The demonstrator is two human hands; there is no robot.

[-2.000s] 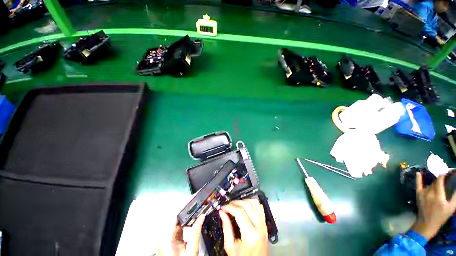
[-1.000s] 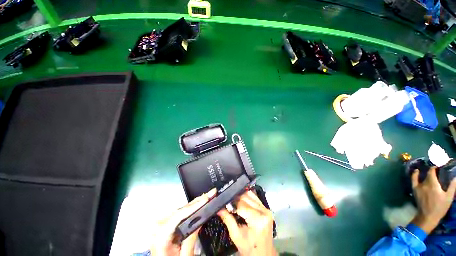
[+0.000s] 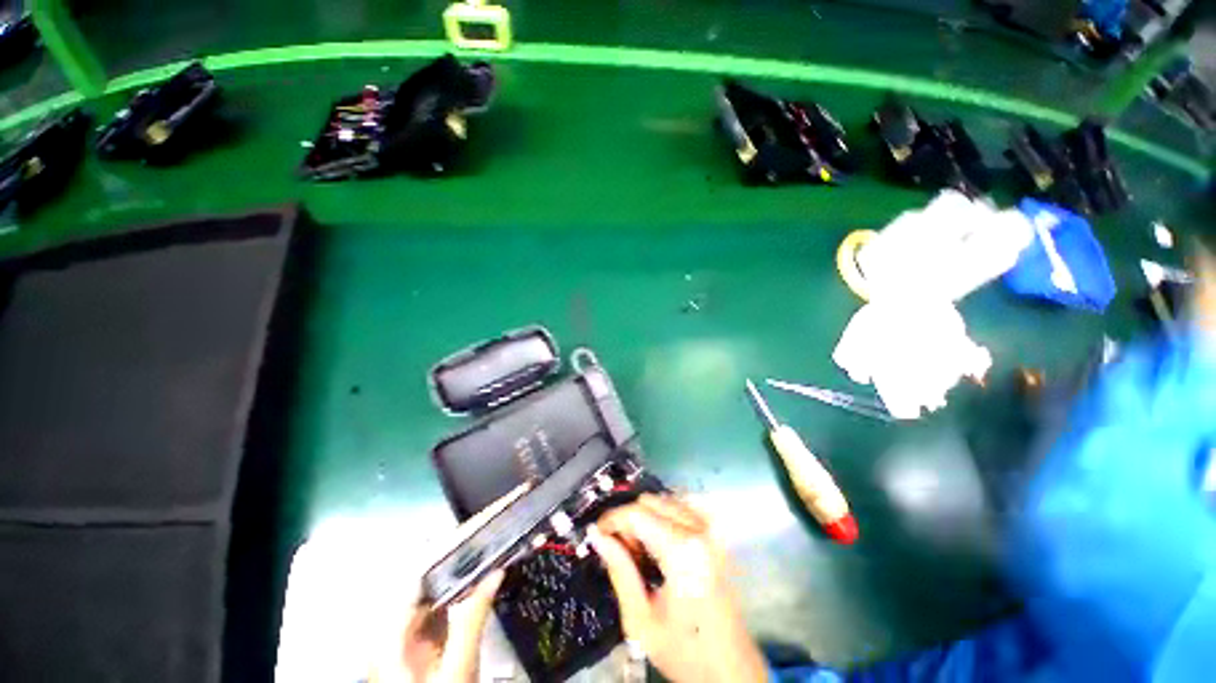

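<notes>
The open black camera housing [image 3: 514, 447] lies on the white sheet [image 3: 340, 574] and green mat, its small rounded latch cover [image 3: 495, 370] folded out at the far end. My left hand [image 3: 460, 627] holds the long black inner panel [image 3: 514, 527] tilted above the housing. My right hand [image 3: 674, 580] is at the panel's right side, fingertips among small wires and connectors [image 3: 583, 536]; what exactly they pinch is hidden. The dotted front-half interior [image 3: 560, 607] shows between my hands.
A large black parts tray [image 3: 127, 387] is at left. A screwdriver [image 3: 807, 480], tweezers [image 3: 834, 398], white gloves or cloth [image 3: 920, 354], tape roll [image 3: 855, 264] and blue bin [image 3: 1063, 260] are at right. A person's blue sleeve [image 3: 1107, 520] reaches in. Open units [image 3: 787, 134] stand behind.
The inner panel was turned to show its outer face, then tilted back so wires show. The neighbour's blue sleeve has moved in at right, covering their work. The whole view has shifted.
</notes>
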